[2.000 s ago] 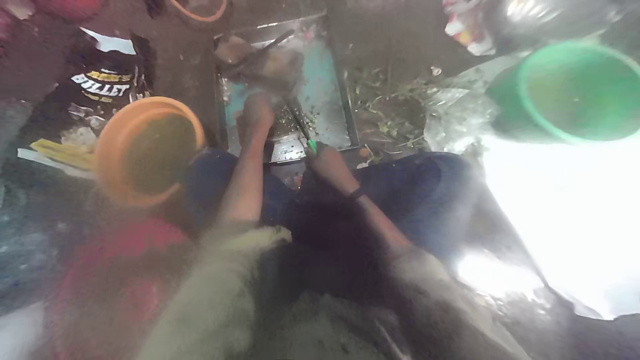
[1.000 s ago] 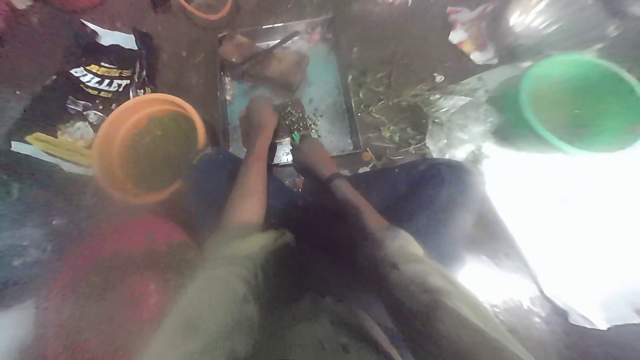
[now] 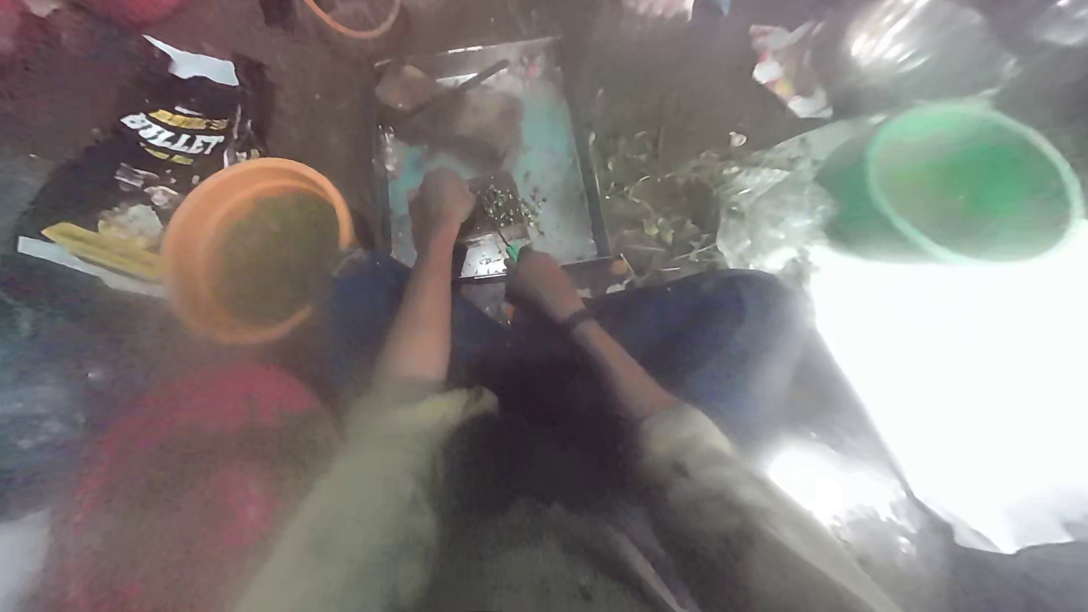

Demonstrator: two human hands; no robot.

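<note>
My right hand [image 3: 541, 282] is closed on the green handle of a knife [image 3: 512, 252], whose thin dark blade points up and left toward small chopped green pieces [image 3: 508, 208]. Left of those pieces, my left hand [image 3: 441, 206] is bent down over the tray; its fingertips are hidden, and whether it holds anything cannot be made out. Both hands are at the near part of a shallow rectangular tray [image 3: 557, 161] with a worn turquoise surface. Brown blocks or boards [image 3: 476, 123] and a dark rod-like thing [image 3: 483, 75] lie in its far part. The picture is hazy.
An orange tub [image 3: 183, 255] with green contents stands left, beside a black printed bag [image 3: 93, 170]. Leafy stems [image 3: 654, 204] lie right of the tray. Farther right are a green tub [image 3: 858, 200] and a bright white sheet [image 3: 960, 365]. A red round thing [image 3: 212, 476] is at lower left.
My right hand and the green handle have shifted a little to the left since the earliest frame. My left hand stays at about the same place over the tray.
</note>
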